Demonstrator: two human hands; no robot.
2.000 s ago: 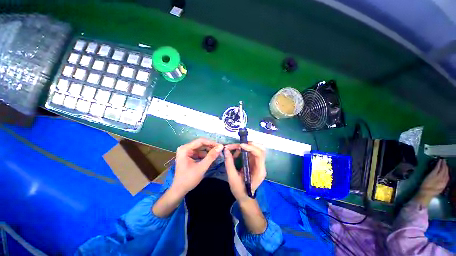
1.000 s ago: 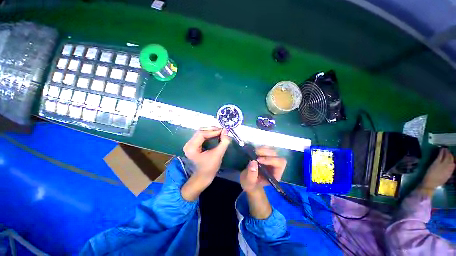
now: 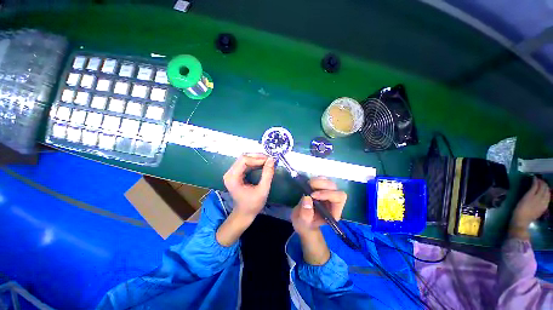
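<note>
My right hand [image 3: 319, 204] holds the black soldering iron [image 3: 324, 213] like a pen, its silvery tip pointing up and left to the lower edge of the white-rimmed dish [image 3: 267, 144]. The dish holds dark and silvery bits. My left hand [image 3: 247, 183] is just below the dish, thumb and forefinger together near the iron's tip. Something tiny seems pinched there, too small to make out. The white strip [image 3: 224, 143] runs across the bench beneath the dish. A small dark round part [image 3: 321, 146] lies right of the dish.
Left: blister tray [image 3: 109, 104] of white squares, shiny clear pile [image 3: 30, 91], green solder spool [image 3: 185, 71]. Right: amber jar [image 3: 342, 118], fan [image 3: 388, 121], blue bin [image 3: 419, 206] of yellow pieces, black soldering station [image 3: 477, 183]. Another worker's hand [image 3: 533, 203] is far right. Cardboard box [image 3: 154, 206] sits below the bench edge.
Over two seconds, the iron has swung from upright to slanting, its tip coming down to the dish's lower edge, and my hands have separated. Since one second ago, little has moved.
</note>
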